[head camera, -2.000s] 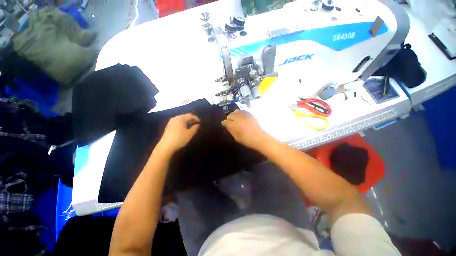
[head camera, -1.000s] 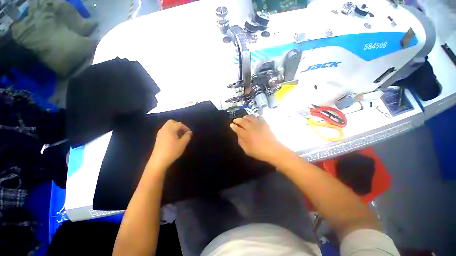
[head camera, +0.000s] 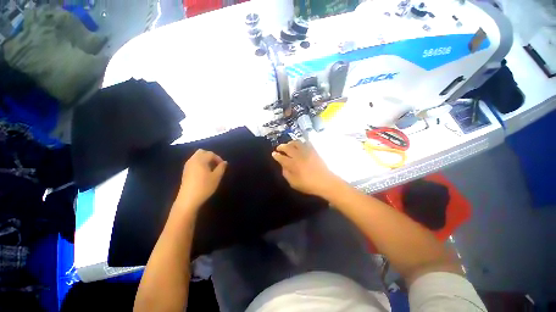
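A large black garment panel lies on the white machine table and hangs over its front edge. My left hand rests on the panel's left part with fingers curled; they seem to pinch the cloth. My right hand lies at the panel's back right edge, fingertips on the cloth just in front of the presser foot area. The needle itself is too small to tell. The white sewing machine with a blue stripe stands behind my right hand.
A stack of black cut panels lies at the table's left. Red-and-yellow-handled scissors and a dark small tray or phone lie at the right. A red stool with a dark item stands below. Blue bins and garments are at the left.
The camera view has shifted. My left hand has moved slightly left and forward off its earlier spot on the panel. My right hand stays by the presser foot, its fingers a little more spread.
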